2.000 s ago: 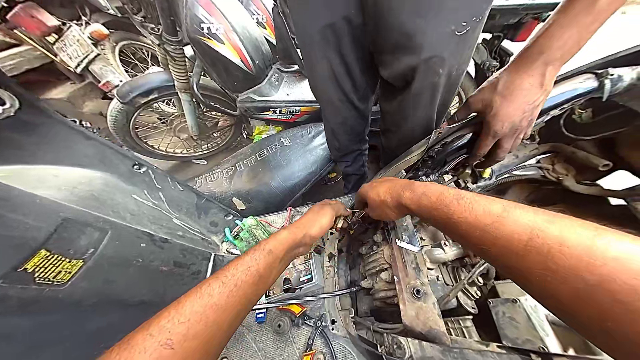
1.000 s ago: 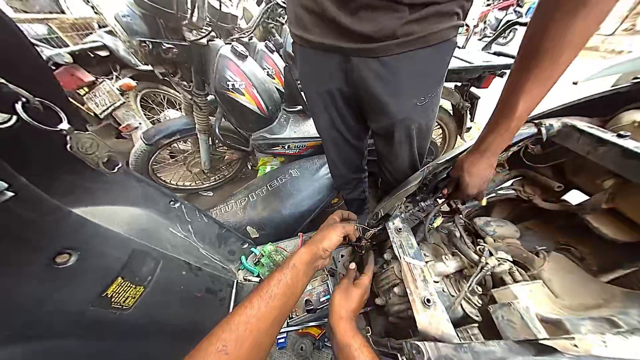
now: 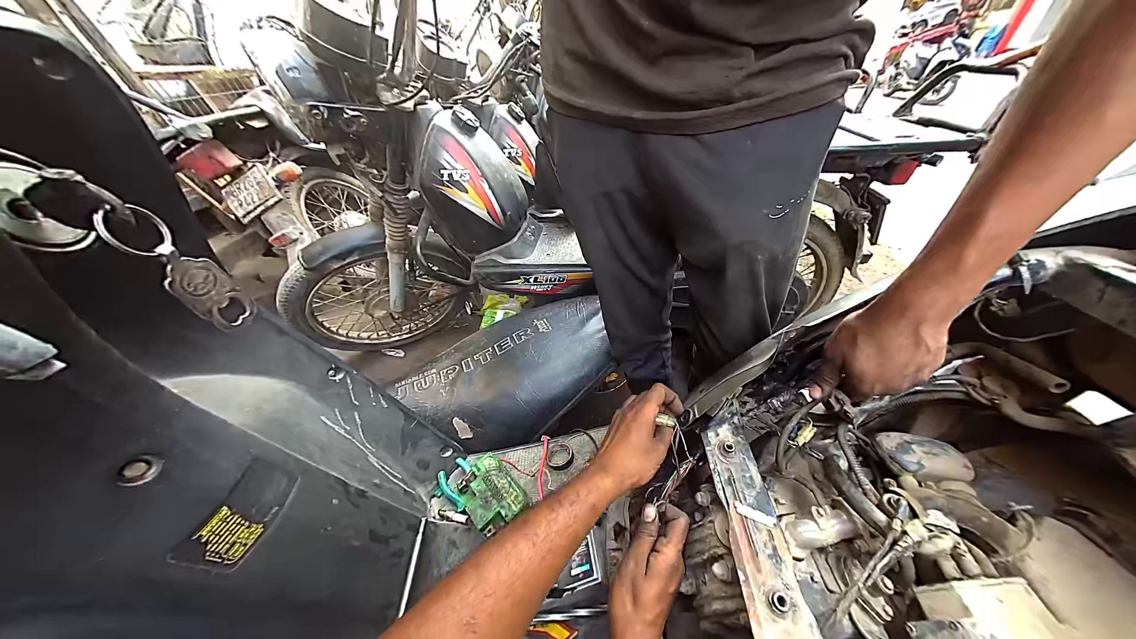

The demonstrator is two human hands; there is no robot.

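Beside the scooter's metal frame rail (image 3: 753, 524), my left hand (image 3: 637, 444) pinches a small pale connector with thin wires hanging from it. Just below, my right hand (image 3: 650, 559) has its thumb and fingers closed on the lower part of these thin electrical wires (image 3: 682, 470). A co-worker's hand (image 3: 879, 351) rests at the wiring harness on the far side of the engine bay. The dusty engine (image 3: 710, 568) lies beside my right hand. On the footboard to the left sits a green translucent plastic part (image 3: 493, 493) with a red wire near it.
The scooter's dark front panel (image 3: 293, 497) rises at left, with a key ring (image 3: 133, 229) hanging there. Behind stand a black seat (image 3: 515, 364) and parked motorcycles (image 3: 470, 177). A person in dark trousers (image 3: 692, 213) stands opposite. A battery (image 3: 581, 568) is partly behind my forearm.
My right hand was beside my left two seconds ago; it is now below it, palm turned up. The view has shifted, showing more of the person opposite and the engine bay.
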